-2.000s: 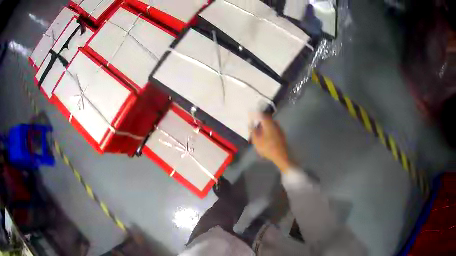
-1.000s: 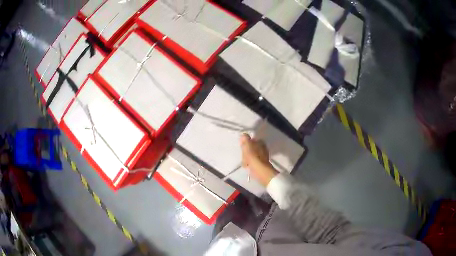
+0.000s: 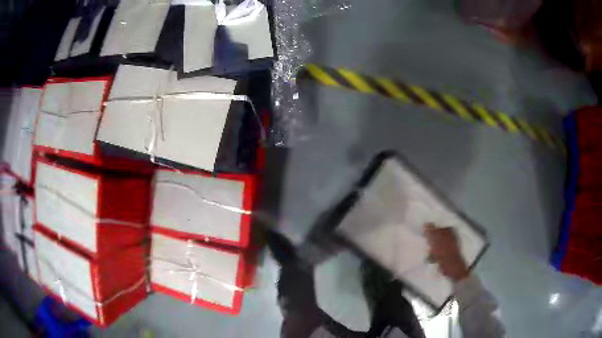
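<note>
A black-edged bundle with a white face [image 3: 389, 218] is tilted in the air over the grey floor, right of the pile and in front of my legs. My right hand [image 3: 445, 252] is curled over its white face, gripping it near the middle; the cord under my fingers is too blurred to make out. My left hand is not seen.
Red-edged bundles [image 3: 198, 206] tied with white cord lie piled at left. Another black-edged bundle [image 3: 191, 125] lies behind them, and clear film [image 3: 286, 72] edges the pile. Yellow-black tape [image 3: 422, 98] crosses the floor. A red item with a blue edge [image 3: 587, 198] stands at right.
My right hand has lifted the black-edged bundle off the pile and carried it right. The red-edged bundle beneath it is now uncovered. The view has turned right.
</note>
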